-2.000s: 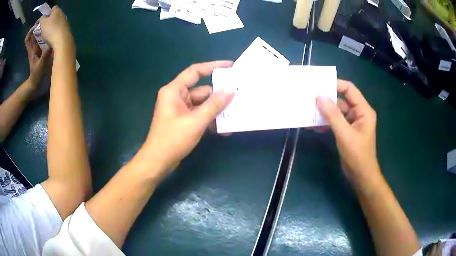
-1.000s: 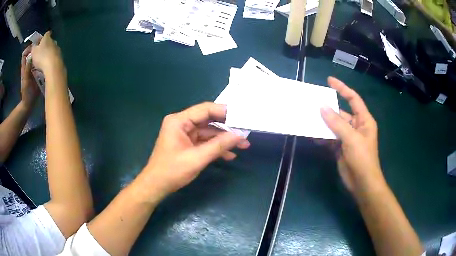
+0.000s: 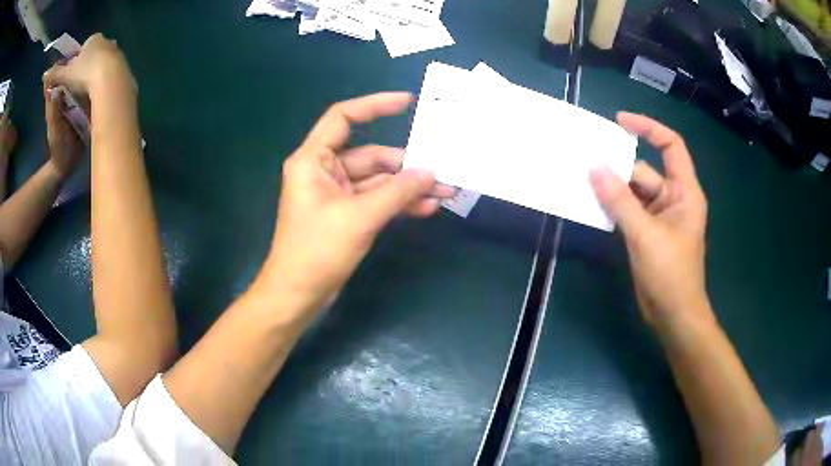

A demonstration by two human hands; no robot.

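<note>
A white leaflet sheet point(image 3: 519, 141) is held up over the table seam, wider than a hand and tilted down to the right. My left hand point(image 3: 342, 191) has its thumb at the sheet's lower left corner, with the fingers spread at the left edge. My right hand point(image 3: 661, 205) grips the right end, thumb on the front and fingers behind. Another white slip point(image 3: 462, 201) lies partly hidden under the sheet, its corners showing above and below. I cannot tell whether it is held or lies on the table.
Loose printed leaflets point(image 3: 364, 18) lie at the top. Two cream rack posts point(image 3: 605, 23) stand beside the dark seam point(image 3: 528, 346). Black goods with white labels point(image 3: 652, 73) are at upper right. Another person's forearm point(image 3: 132, 209) and hands holding something white are at left.
The sheet has gone from nearly level to tilted down to the right. My left fingers have lifted and spread since one second ago. The view has shifted slightly.
</note>
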